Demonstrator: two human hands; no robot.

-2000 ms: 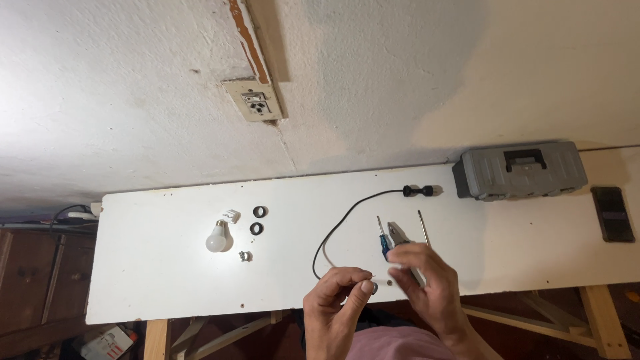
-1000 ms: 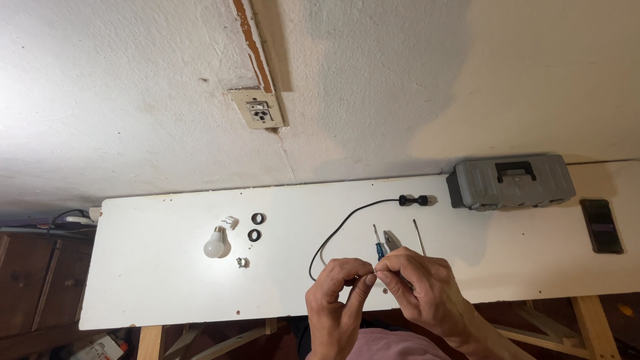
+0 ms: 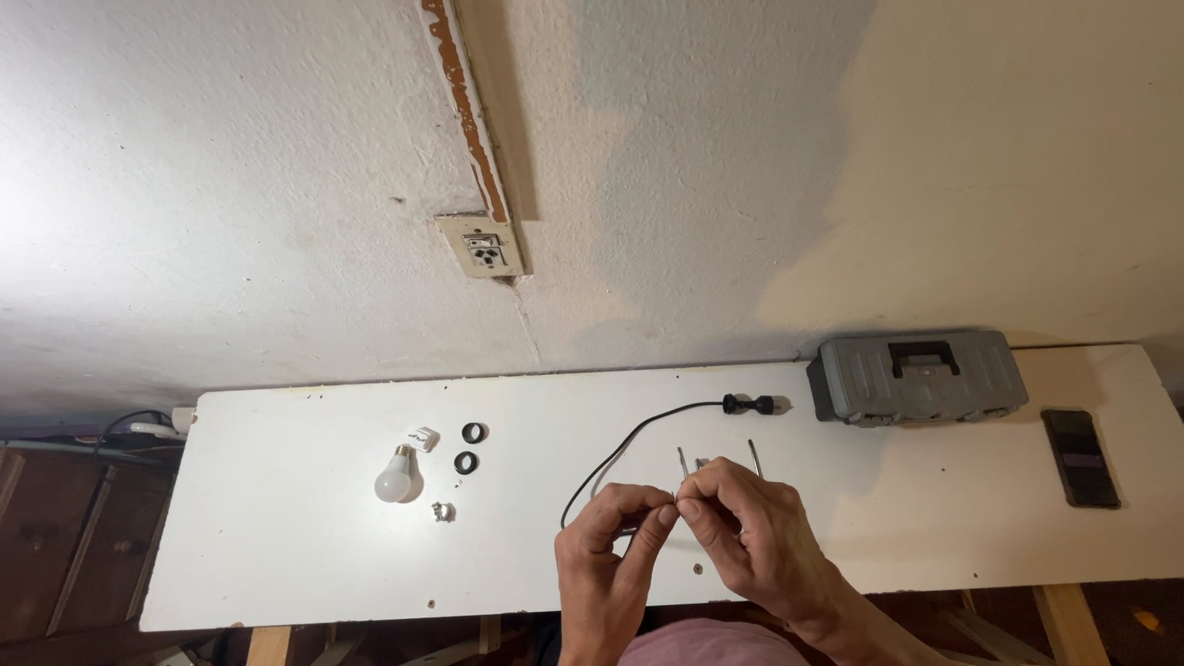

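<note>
My left hand (image 3: 610, 555) pinches the end of a black electrical cable (image 3: 606, 455) between thumb and fingertips. My right hand (image 3: 754, 536) meets it, with thumb and forefinger closed at the cable's tip; what they grip there is too small to make out. From my left hand the cable curves up to a black plug (image 3: 758, 405) lying on the white tabletop. Behind my right hand show the shafts of two screwdrivers (image 3: 683, 461) (image 3: 755, 456) and part of another tool. To the left lie an LED bulb (image 3: 395, 481), two black rings (image 3: 474, 433) and small metal parts (image 3: 444, 511).
A grey toolbox (image 3: 925, 379) stands at the back right of the white tabletop (image 3: 305, 546), against the wall. A dark phone (image 3: 1080, 460) lies near the right end. A small white piece (image 3: 424, 438) lies by the bulb. A wall socket (image 3: 482, 248) is above.
My right hand was apart from my left two seconds ago, over the tools; it has come in to the cable's end and stays there. My left hand has kept its hold.
</note>
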